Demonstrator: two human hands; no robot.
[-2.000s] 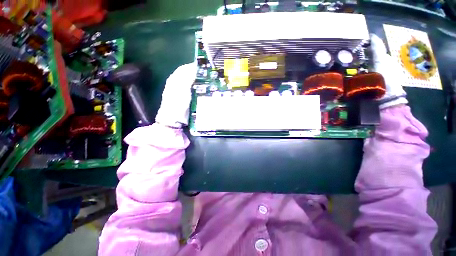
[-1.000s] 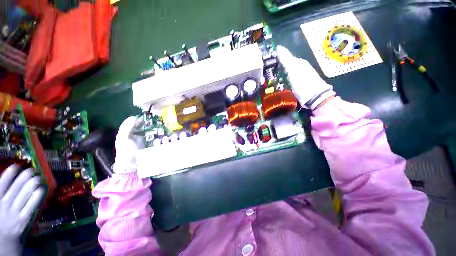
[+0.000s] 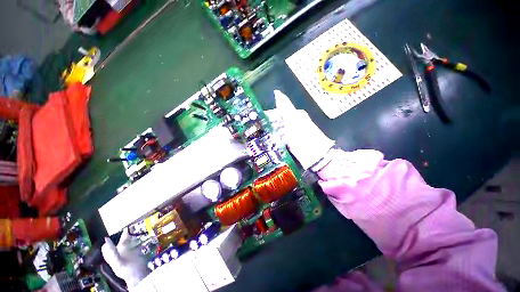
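A large green power circuit board (image 3: pixel 194 122) lies tilted in front of me, component side up. It carries two long silver-white heat sinks, two copper-red toroidal inductors (image 3: pixel 236 206), two round-topped capacitors and a brown-gold transformer (image 3: pixel 171 227). My gloved right hand (image 3: pixel 299 134) grips its right edge, with the fingers at the upper right and partly washed out by glare. My gloved left hand (image 3: pixel 121 258) is at the lower left edge and holds the board there; its lower part is cut off by the picture's edge.
A white dotted card with a yellow ring (image 3: pixel 312 85) lies at upper right, beside tweezers (image 3: pixel 418 80) and diagonal cutters (image 3: pixel 442 85). Another board (image 3: pixel 245 28) is at the top. Red foam pads (image 3: pixel 54 142) and a yellow item (image 3: pixel 82 67) are at left; more boards (image 3: pixel 80 251) lie lower left.
The view has turned, and the board now appears more steeply tilted, lower in the picture. Both hands stay on it. The other gloved hand seen at lower left is out of view.
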